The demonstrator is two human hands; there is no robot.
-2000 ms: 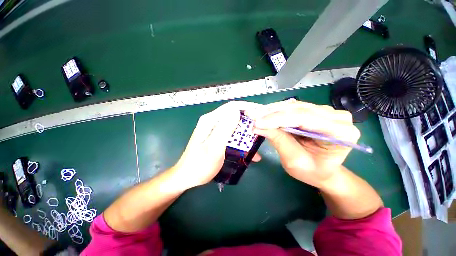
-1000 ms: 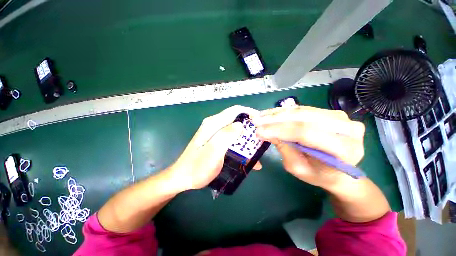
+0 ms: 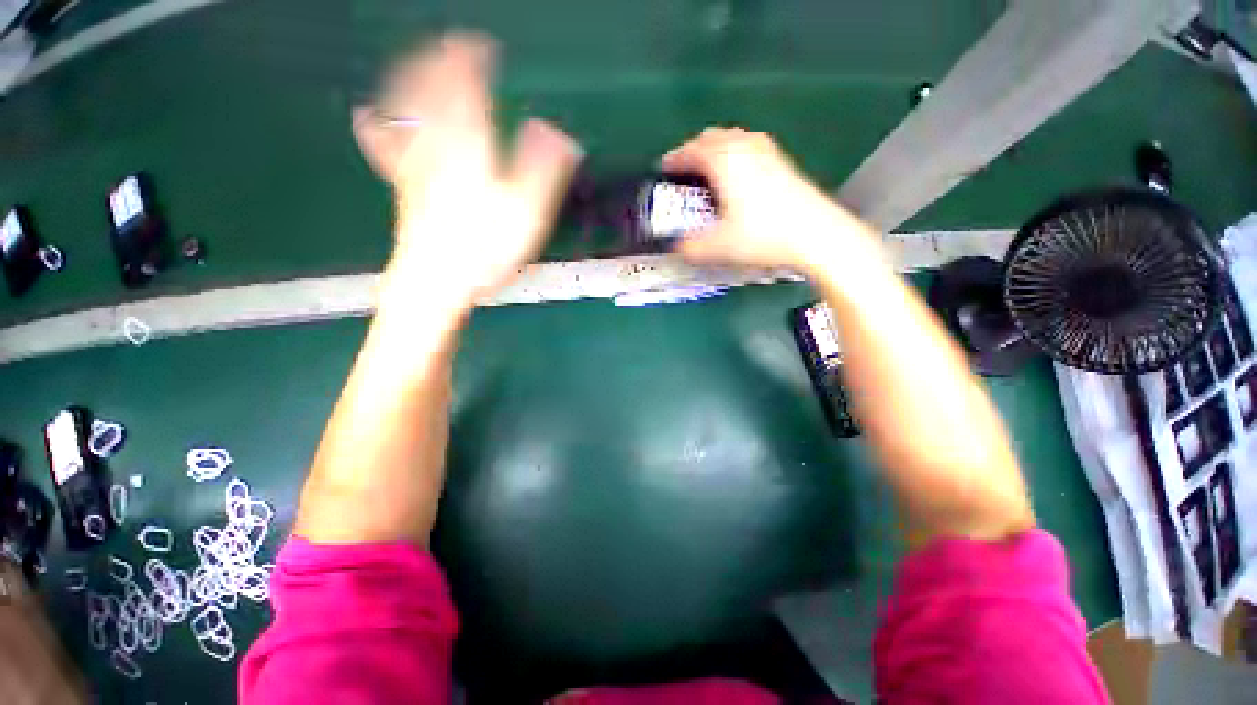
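Note:
My left hand (image 3: 462, 186) is blurred, over the green belt beyond the pale rail, with its thumb spread from its fingers. A small dark edge shows beside its fingertips; I cannot tell whether it holds anything. My right hand (image 3: 751, 200) grips a black phone housing (image 3: 676, 208) by its white patterned keypad end, above the belt's near edge. The housing's dark end points left and is blurred. A thin blue-white tool-like streak (image 3: 669, 295) lies at the rail's bench side. Another black housing (image 3: 824, 369) lies on the bench, partly behind my right forearm.
Phone housings (image 3: 137, 227) lie on the belt at left. A housing (image 3: 76, 475) and a heap of white rings (image 3: 221, 565) lie on the bench at left. A grey post (image 3: 993, 117), black fan (image 3: 1110, 282) and pocketed tray sheets (image 3: 1199, 455) stand at right.
Both hands have moved up from the bench to the belt and come apart. The thin tool has left my right hand, which now grips a housing. The bench housing at right is more exposed.

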